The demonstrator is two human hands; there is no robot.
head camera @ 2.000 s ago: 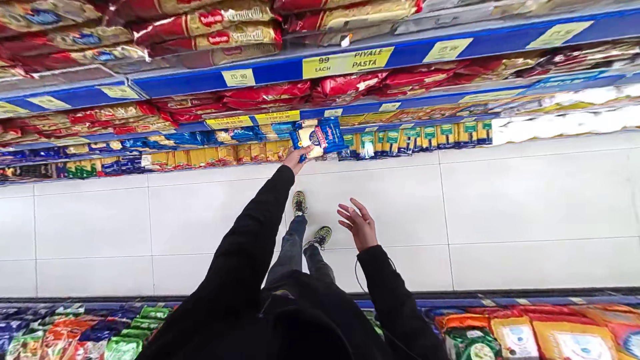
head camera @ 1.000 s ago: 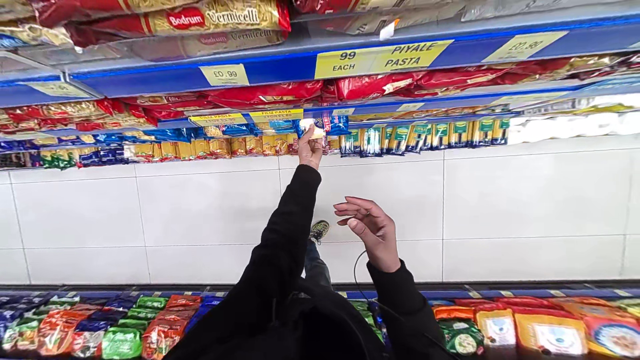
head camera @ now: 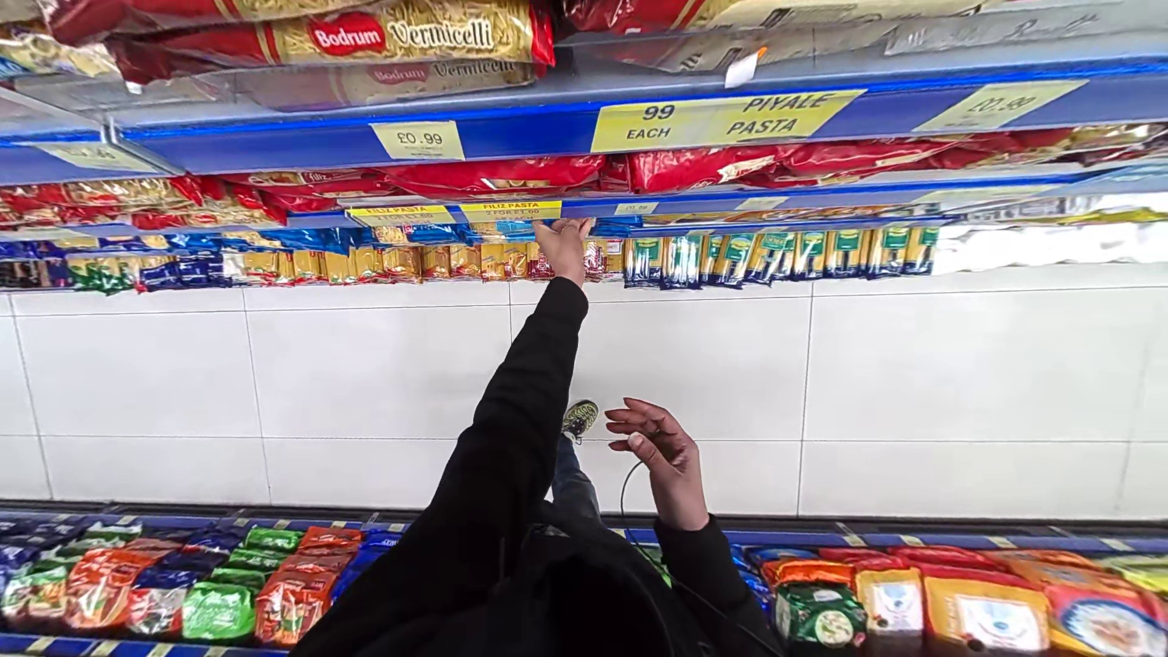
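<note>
My left hand (head camera: pixel 564 248) reaches up to a lower shelf of pasta packets, just under the yellow shelf label (head camera: pixel 511 211). Its fingertips are partly hidden at the shelf edge, beside blue packets (head camera: pixel 424 233), and whether they grip one cannot be told. Over the pale floor, my right hand (head camera: pixel 662 456) hangs with fingers apart and slightly curled, holding nothing. Packets of long yellow pasta (head camera: pixel 776 258) stand to the right of my left hand. Above, red vermicelli packets (head camera: pixel 338 36) lie on the upper shelf.
A blue shelf edge (head camera: pixel 520 137) with price labels runs across the top. Pale tiles (head camera: pixel 383 365) cover the aisle floor. Behind me, a second shelf holds green and red packets (head camera: pixel 219 610) at left and orange packets (head camera: pixel 985 607) at right. A thin cable hangs by my right hand.
My left hand held a blue packet over the aisle in the earliest frame; it has moved in to the shelf, where the packet can no longer be clearly made out. The view is closer to the shelves.
</note>
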